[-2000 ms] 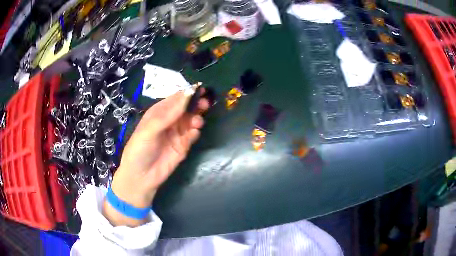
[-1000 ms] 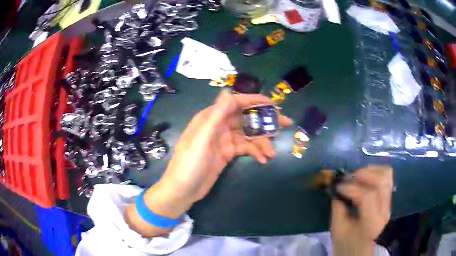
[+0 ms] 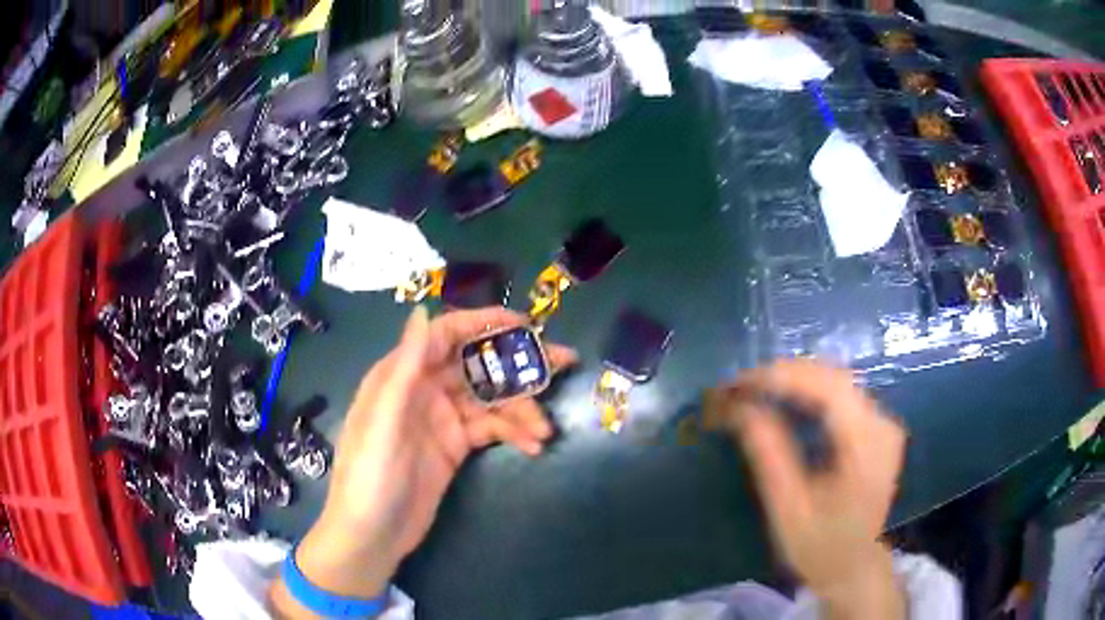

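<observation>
My left hand [image 3: 418,424], with a blue wrist strap, holds a small watch case [image 3: 507,365] by its edges, its open inner side up, over the green mat. My right hand [image 3: 818,454] is blurred at the right; its fingers hold a dark display screen [image 3: 806,432] with an orange flex cable at its left. The screen and the case are apart. Several other display screens lie beyond my hands, among them one [image 3: 639,344] between the hands and one [image 3: 594,250] above it, each with an orange tail.
A pile of charging cables [image 3: 200,315] and a blue stick [image 3: 291,339] lie left, by a red tray [image 3: 49,418]. Solvent bottles [image 3: 564,91] stand at the back. White wipes [image 3: 376,248] lie on the mat and on the blister tray [image 3: 776,218]. Another red tray [image 3: 1054,158] is far right.
The view has shifted. The case is now in my left hand, where a dark piece was seen earliest. My right hand came into view with a screen and has moved nearer the left hand.
</observation>
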